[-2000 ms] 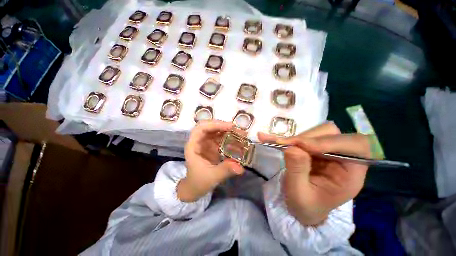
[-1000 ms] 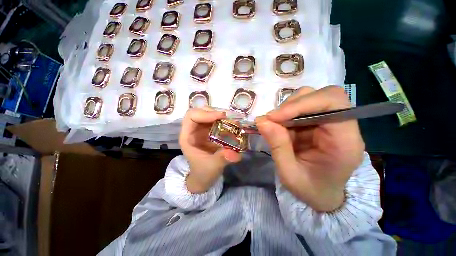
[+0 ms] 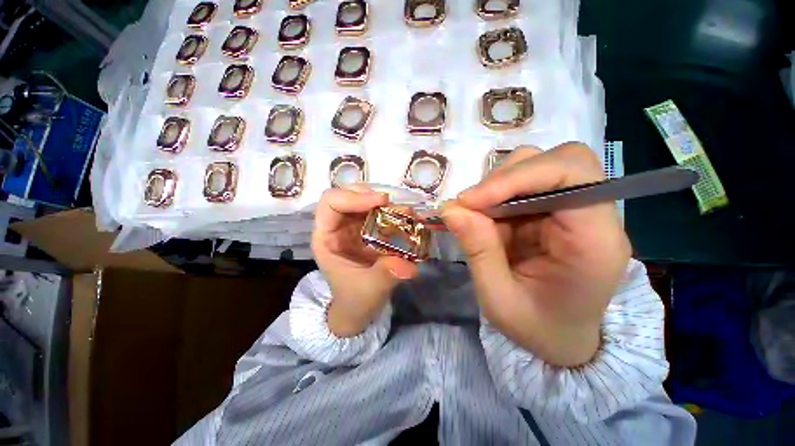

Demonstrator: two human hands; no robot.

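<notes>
My left hand (image 3: 356, 261) holds a rose-gold watch case (image 3: 396, 233) between thumb and fingers, tilted, above my lap at the near edge of the foam sheets. My right hand (image 3: 549, 253) grips grey metal tweezers (image 3: 593, 193), seen as a broad flat blade pointing left. Their tip is at the right side of the held case; whether it touches, and whether it carries a piece, I cannot tell. Several more watch cases (image 3: 284, 123) lie in rows on the white foam sheets (image 3: 436, 74). One case is partly hidden behind my right hand.
A green-yellow strip (image 3: 686, 155) lies on the dark green bench (image 3: 662, 235) at the right. A pale strip with small marks (image 3: 614, 159) shows beside the foam. An open cardboard box (image 3: 83, 318) is at lower left, a blue box (image 3: 65, 150) at left, and blue material (image 3: 716, 348) at lower right.
The view has shifted, so the cases sit higher and partly out of frame. The held case has turned, and the tweezers now show their broad side, with the tip at the case. Little differs from one second ago.
</notes>
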